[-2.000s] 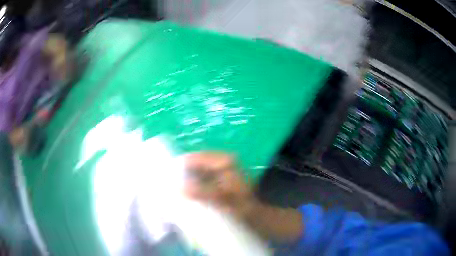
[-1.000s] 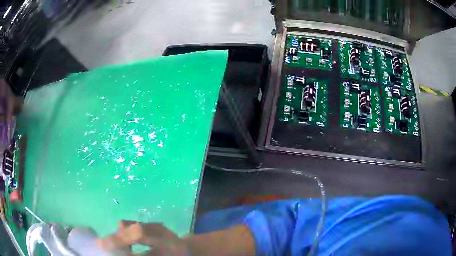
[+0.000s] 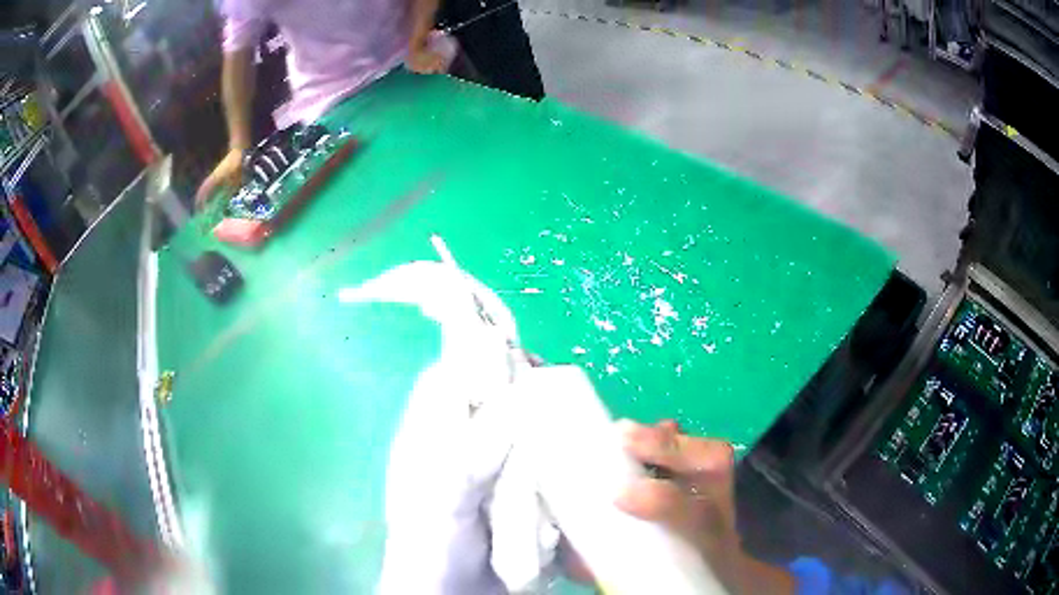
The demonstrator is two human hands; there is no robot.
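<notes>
My right hand (image 3: 685,482), bare, grips a thick white glue dispenser (image 3: 569,447) at the bottom centre, over the green mat (image 3: 720,215). My left hand (image 3: 459,337), in a white glove, is around its front end; one finger points left. A thin whitish nozzle tip (image 3: 441,250) sticks up past the glove. Glare blurs the border between glove, dispenser and any cloth. A circuit board (image 3: 285,169) lies on a red foam pad (image 3: 244,230) at the mat's far left, away from my hands.
A person in a pink top (image 3: 348,41) stands behind the mat, one hand by the board. A blurred dark block (image 3: 215,277) is near the left edge. A curved conveyor (image 3: 87,360) runs along the left. A tray of smaller green boards (image 3: 946,430) is at right. White glue spots dot the mat.
The view has swung left, bringing the board, person and conveyor into view. My hands and the dispenser now show nearer the picture's centre, with the nozzle tip pointing up.
</notes>
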